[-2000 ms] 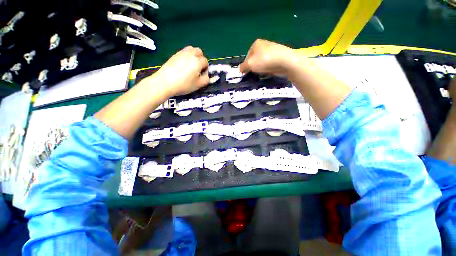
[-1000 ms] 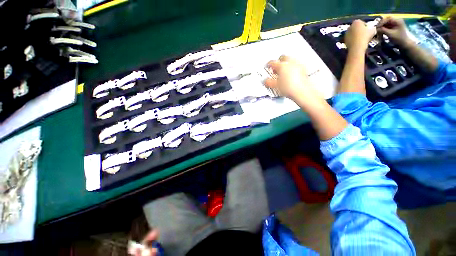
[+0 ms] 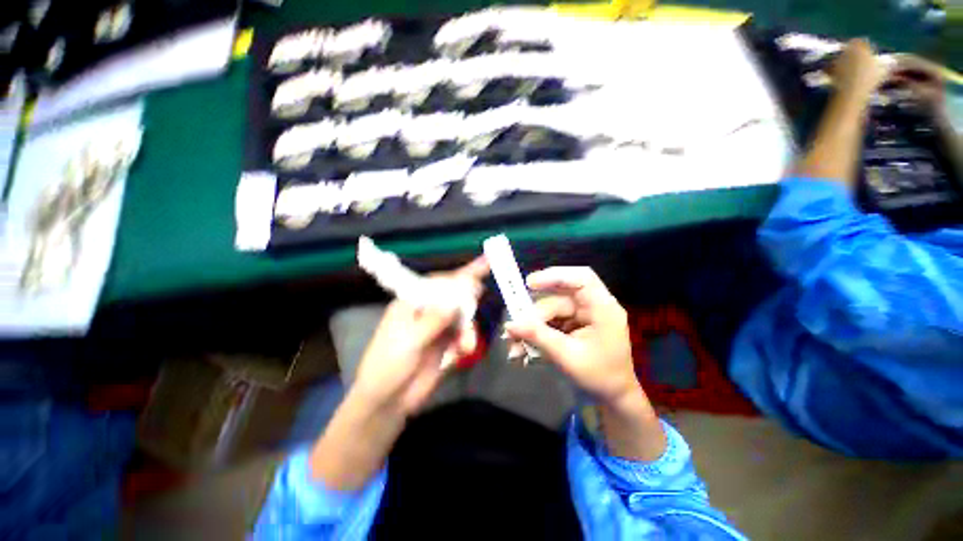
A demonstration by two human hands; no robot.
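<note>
My left hand (image 3: 412, 343) is above my lap, its fingers closed on a white watch strap (image 3: 389, 269) that sticks out to the upper left. A watch head at this strap cannot be made out. My right hand (image 3: 581, 333) holds another white strap (image 3: 509, 277) upright between thumb and fingers, close beside my left hand. Small blurred pieces show below its fingertips. The black foam watch tray (image 3: 422, 224) lies on the bench beyond my hands, with rows of white-strapped watches in it.
White paper (image 3: 686, 106) with some strips lies right of the tray. A strap pile (image 3: 79, 206) lies on paper at far left. Another black tray (image 3: 106, 53) is at upper left. A neighbouring worker's blue sleeve (image 3: 845, 306) and hands are at right, over another black tray.
My right hand has come back from the paper to my lap and now holds a strap. My left hand has risen from the lower edge to meet it. The view has shifted.
</note>
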